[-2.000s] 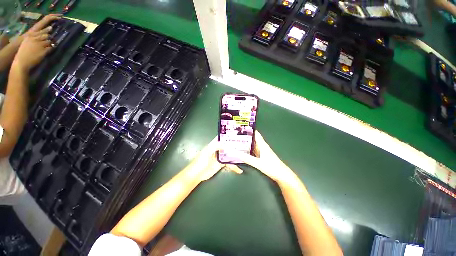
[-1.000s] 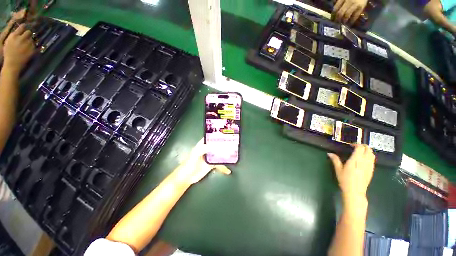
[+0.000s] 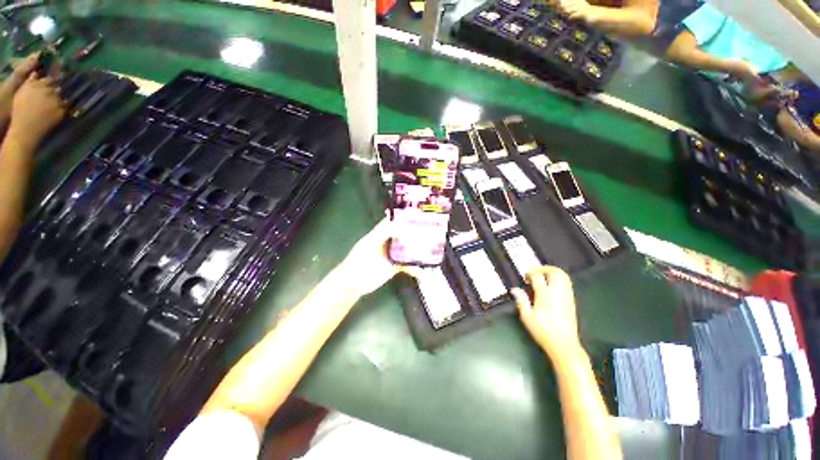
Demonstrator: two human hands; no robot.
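Observation:
My left hand holds a personal smartphone upright, its screen lit pink and yellow, over the left part of a foam phone tray. The black tray lies on the green bench mat and holds several opened flip phones with gold-rimmed dark screens and silvery-white keypad boards. My right hand is at the tray's near edge, fingertips by the lower end of a phone; whether it grips anything cannot be told. The smartphone hides part of the tray's left side.
Stacked glossy blister trays stand at left. Blue-grey piles with white faces lie at right near a red bin. A white post rises behind the bench. More foam trays and other workers' arms are beyond and at left.
The foam tray with opened phones has come from the conveyor side onto the bench mat, nearer and further left. My right hand moved left in view. My left hand still holds the smartphone.

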